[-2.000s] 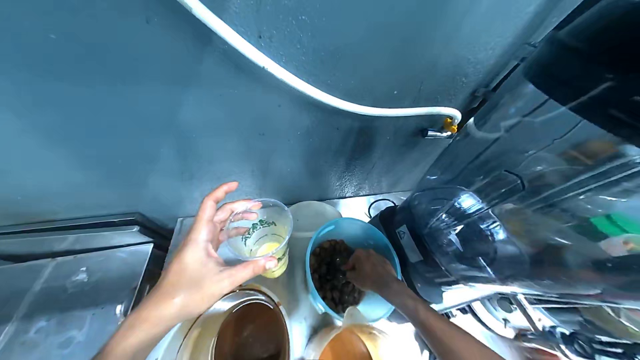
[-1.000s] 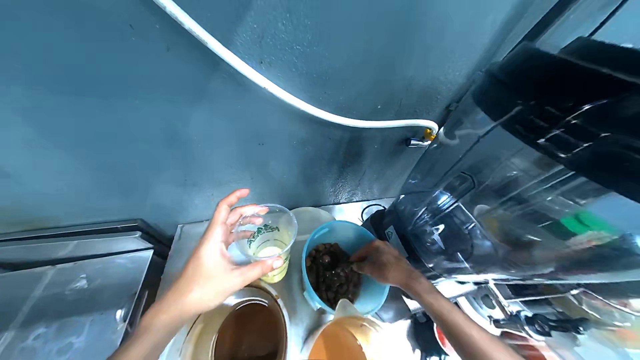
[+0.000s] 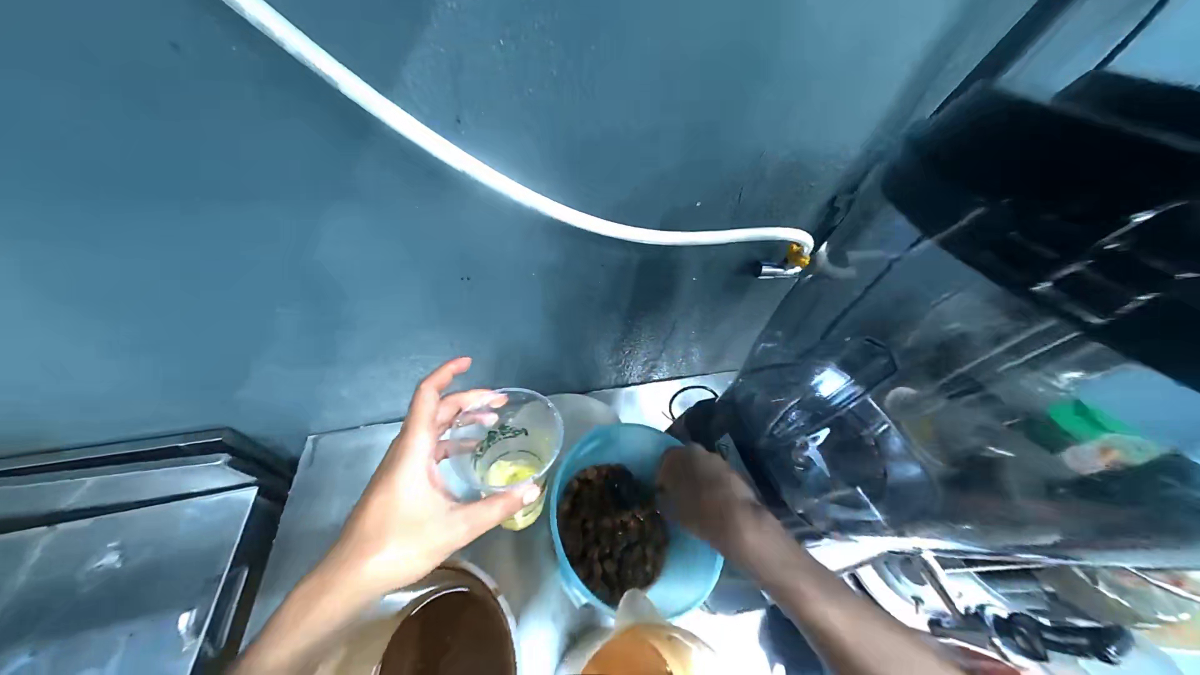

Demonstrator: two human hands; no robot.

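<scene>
A clear plastic cup (image 3: 511,445) with green print and something pale yellow in its bottom is held in my left hand (image 3: 436,478), thumb on the near side and fingers behind. To its right stands a light blue plastic tub (image 3: 689,577) with dark brown lumps (image 3: 614,544) in it. My right hand (image 3: 698,492) is over the tub's right side, its fingers reaching inside; a dark utensil-like thing lies by them, and whether they grip it is hard to tell.
In front are a round container of brown liquid (image 3: 450,633) and a spouted jug of orange liquid (image 3: 637,652). A big clear machine (image 3: 844,450) stands at right. A white hose (image 3: 562,211) runs along the wall to a tap (image 3: 783,269). Steel equipment (image 3: 122,562) is at left.
My right hand has moved from over the dark lumps toward the tub's right side. My left hand still holds the cup beside the tub.
</scene>
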